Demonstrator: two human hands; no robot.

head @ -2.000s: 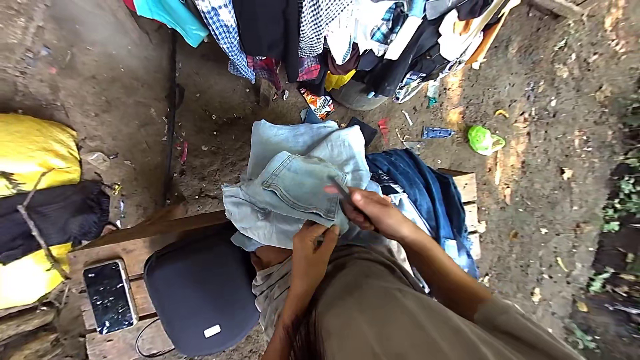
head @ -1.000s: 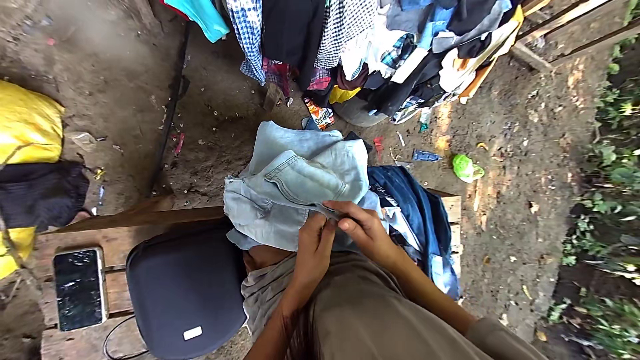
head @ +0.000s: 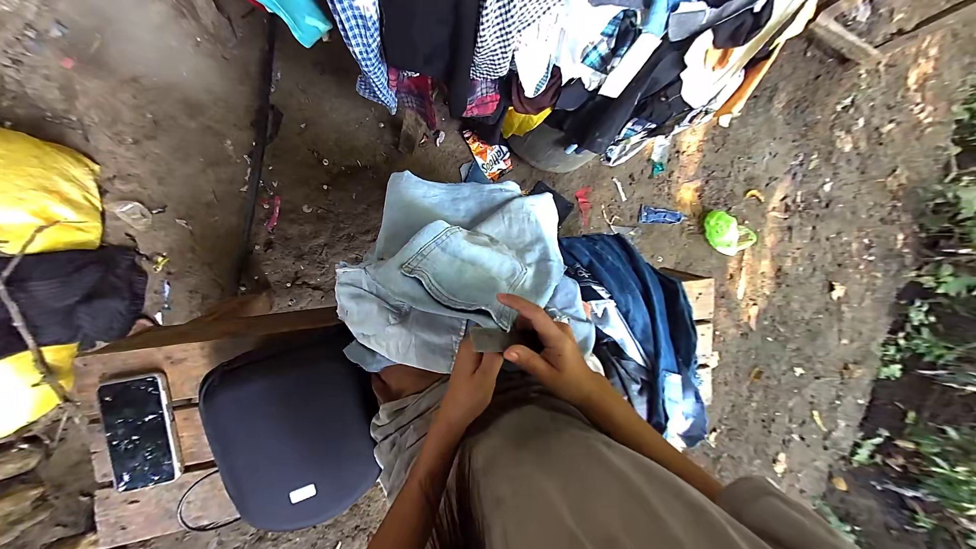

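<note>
Light-blue denim [head: 476, 263] with a stitched pocket lies bunched over my lap. At its near edge my left hand [head: 474, 381] holds a small flat grey-brown piece [head: 490, 340]; what it is made of I cannot tell. My right hand [head: 555, 349] is at the piece's right end, thumb close to it and index finger extended onto the denim by the pocket's corner. Its lower fingers are in shadow, around something dark that I cannot make out. Dark-blue denim [head: 648, 305] is heaped on the right, beside the light denim.
To the left, a black case [head: 290, 442] and a phone [head: 139, 431] rest on a wooden slatted bench [head: 206, 358]. Mixed clothes [head: 427, 46] hang ahead. A yellow sack [head: 46, 191] lies at far left, a green plastic bag [head: 728, 232] on the dirt at right.
My right hand, raised over the denim two seconds ago, has come down beside my left hand. The light denim stays on my lap, its pocket facing up.
</note>
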